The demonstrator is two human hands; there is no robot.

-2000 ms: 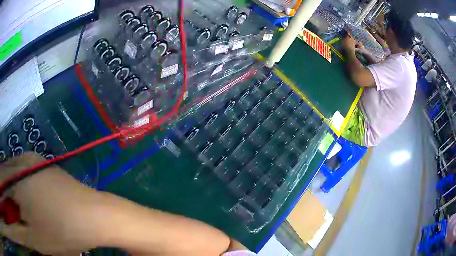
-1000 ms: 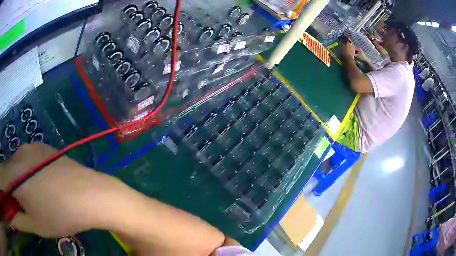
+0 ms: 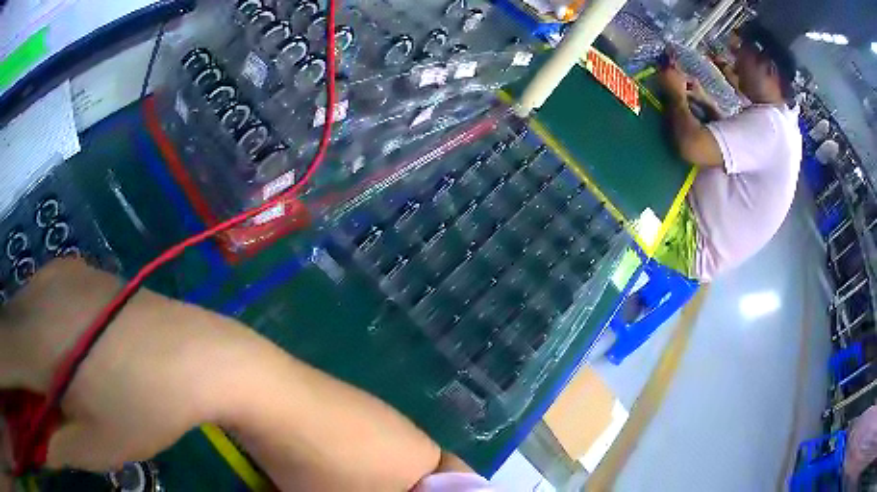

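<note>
My right hand (image 3: pixel 58 370) is at the lower left, cut off by the picture's edge, its forearm reaching in from the bottom. It is shut on the red grip of a test clip (image 3: pixel 27 423). A red test lead (image 3: pixel 183 252) runs from the grip over the hand and loops up across the trays. A round unit with a silver ring (image 3: pixel 133 476) lies below the wrist, partly cut off. A clear blister tray (image 3: pixel 481 288) at the centre holds a few ringed units along its upper left side. My left hand is not in view.
Stacked blister trays with units (image 3: pixel 255 106) stand inside red tape. Another unit tray (image 3: pixel 38 235) is at the left. A monitor edge (image 3: pixel 96 48) is at the upper left. A pale post (image 3: pixel 572 58) rises behind. A person (image 3: pixel 750 173) sits at the right beside a blue stool (image 3: pixel 654 307).
My right hand and forearm have shifted slightly, still on the red grip. The lead's loop has moved a little left. The ringed unit below the wrist shows less than one second ago.
</note>
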